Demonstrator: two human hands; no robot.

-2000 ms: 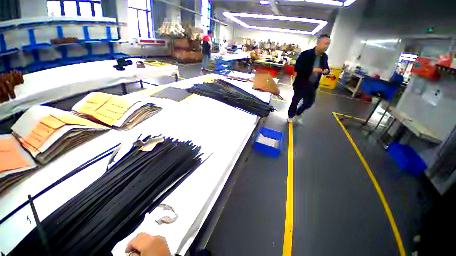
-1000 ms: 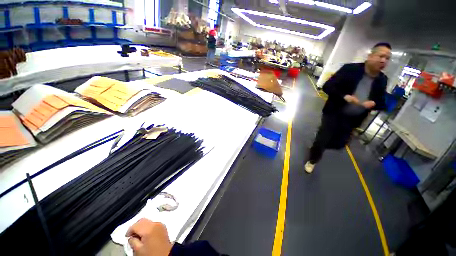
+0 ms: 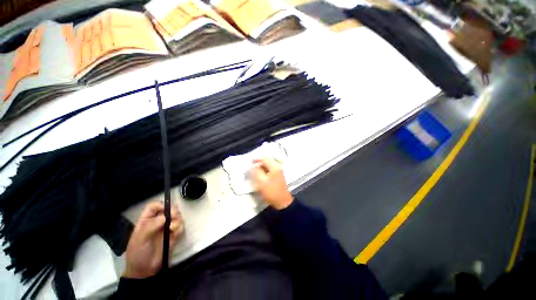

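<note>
My left hand is closed around a single long black leather strap and holds it upright in front of the strap bundle. My right hand, slightly blurred, rests on a crumpled white cloth or paper; whether its fingertips hold anything cannot be told. A small round pot, dark inside, stands between my hands on a pale beige board. The wide black strap bundle lies just beyond.
Separate dark straps lie beyond the bundle. Stacks of sheets with orange pieces line the table's back. A second strap bundle lies farther right. A blue bin stands on the floor. A black band hangs at the near left.
The view has turned down and left, bringing my left hand, the pot and more of the bundle into sight. The walking person has left the view. My right hand is still at the white piece.
</note>
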